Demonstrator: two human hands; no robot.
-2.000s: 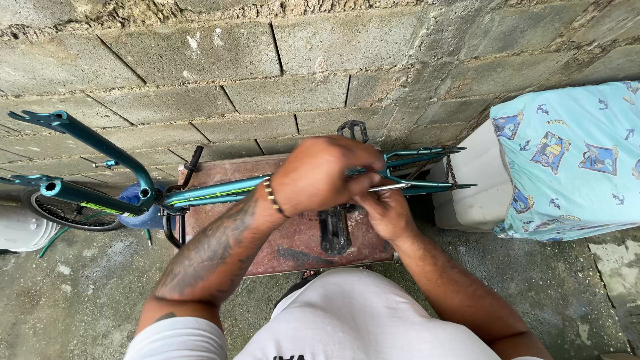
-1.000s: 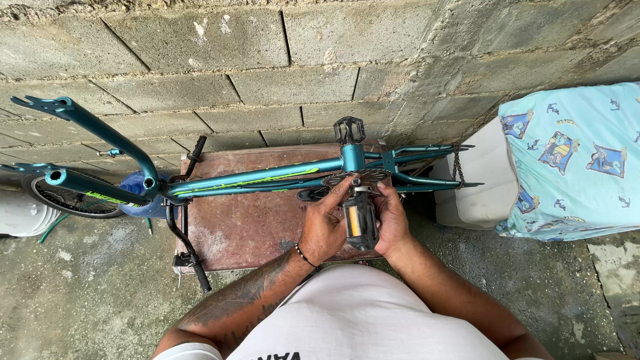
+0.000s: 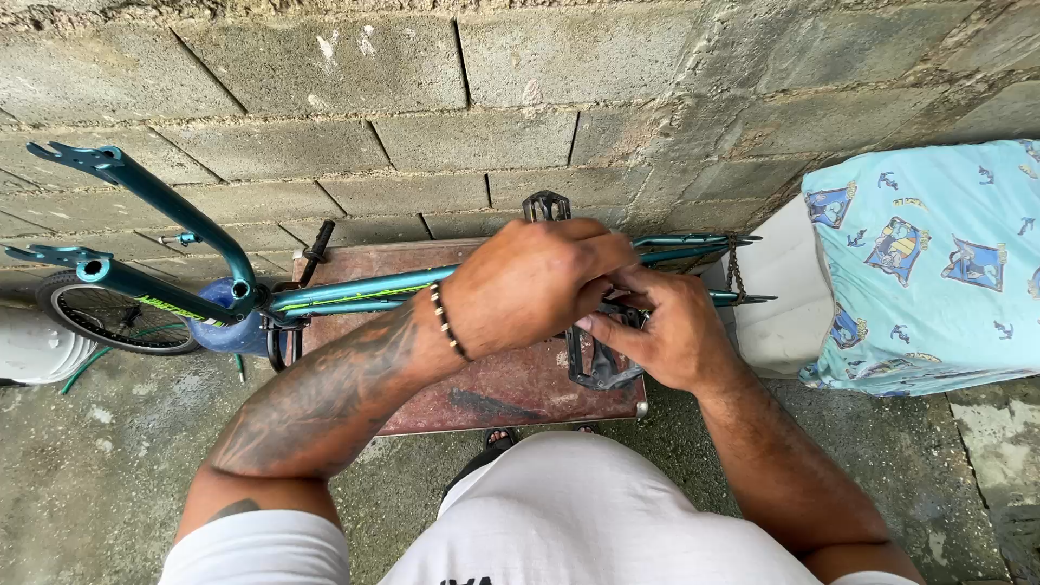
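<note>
A teal bicycle frame (image 3: 366, 291) lies upside down over a worn reddish table (image 3: 504, 390), its fork (image 3: 175, 207) pointing up and left. My left hand (image 3: 536, 284), a beaded bracelet on its wrist, is bent over the crank area, fingers curled and slightly blurred. My right hand (image 3: 674, 325) meets it there, thumb and fingers pinched close together. Whatever lies between the fingertips is hidden. One black pedal (image 3: 601, 366) is just below the hands; the other pedal (image 3: 547, 205) shows above them. A rusty chain (image 3: 735, 268) hangs at the rear dropouts.
A concrete block wall (image 3: 520, 138) runs behind the table. At left are a wheel (image 3: 122, 313), a blue jug (image 3: 223, 317), a white bucket (image 3: 41, 345) and a green hose (image 3: 81, 370). A light blue patterned cloth (image 3: 926, 268) covers something at right. A handlebar grip (image 3: 318, 241) sticks out.
One second ago both hands were lower, around the near pedal and crank; now my left hand has come up over the frame, and the pedal shows below the hands.
</note>
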